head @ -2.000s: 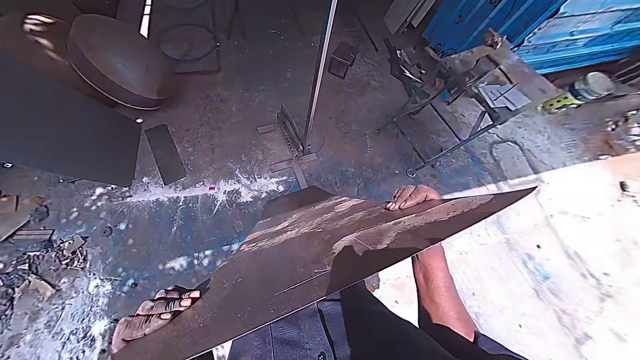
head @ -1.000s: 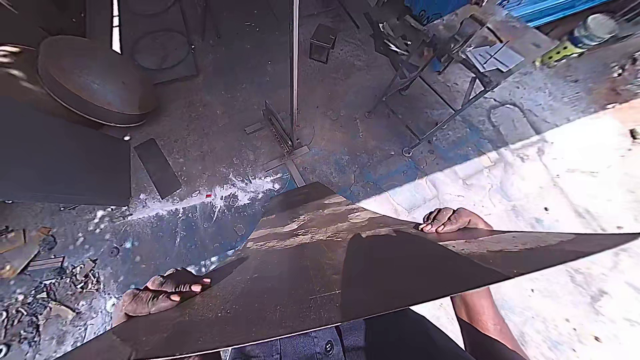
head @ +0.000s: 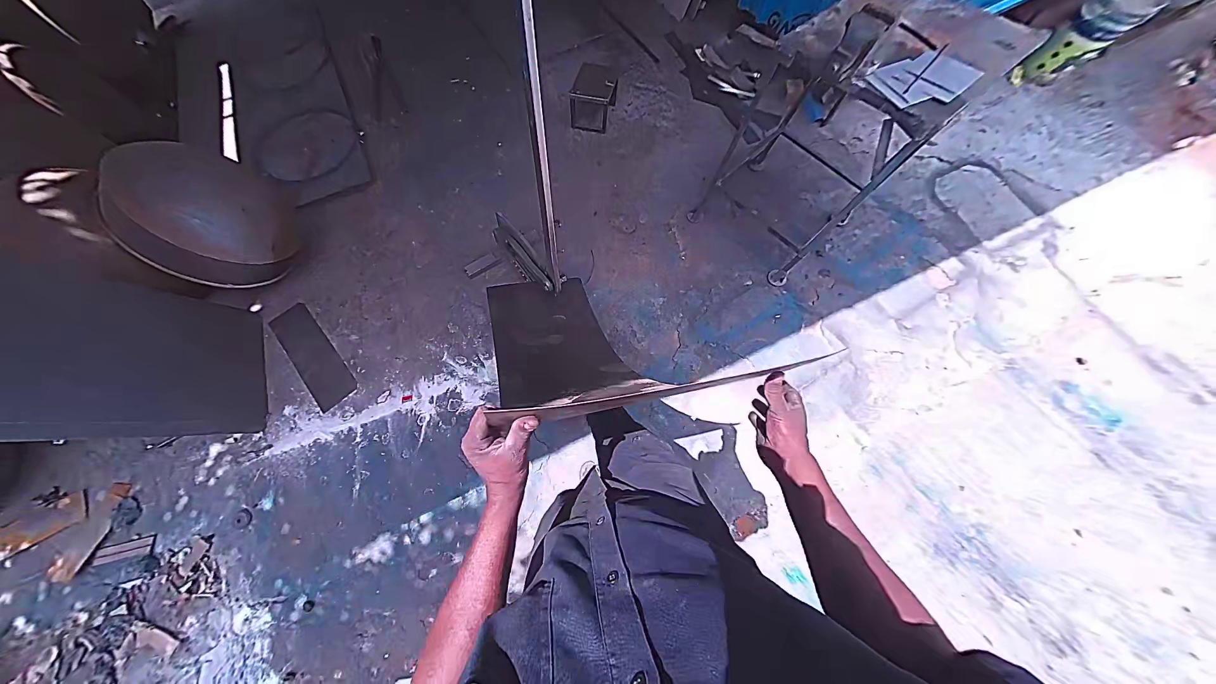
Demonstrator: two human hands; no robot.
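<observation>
A thin, dark metal sheet [head: 546, 347] with a curved side lies across in front of my body, its near edge bent or turned up toward me. My left hand [head: 499, 446] pinches the near edge at its left corner, thumb on my side. Toward the right end of that edge, my right hand [head: 781, 410] grips the sheet with fingers curled. The far end of the sheet reaches the foot of an upright metal bar [head: 541, 152], beside a slanted metal part [head: 521, 252]. Whether the sheet touches the bar I cannot tell.
A large rounded metal vessel [head: 195, 214] and a dark flat panel [head: 123, 356] are at left, near a small rectangular plate [head: 313, 357]. A metal stand [head: 845, 204] with scraps stands at upper right. A small box-like frame [head: 594, 95] is beyond; debris [head: 142, 589] lies lower left.
The sheet has turned from lying broad and flat before me to near edge-on, its far end reaching away. Both hands have moved from resting over it to gripping its near edge.
</observation>
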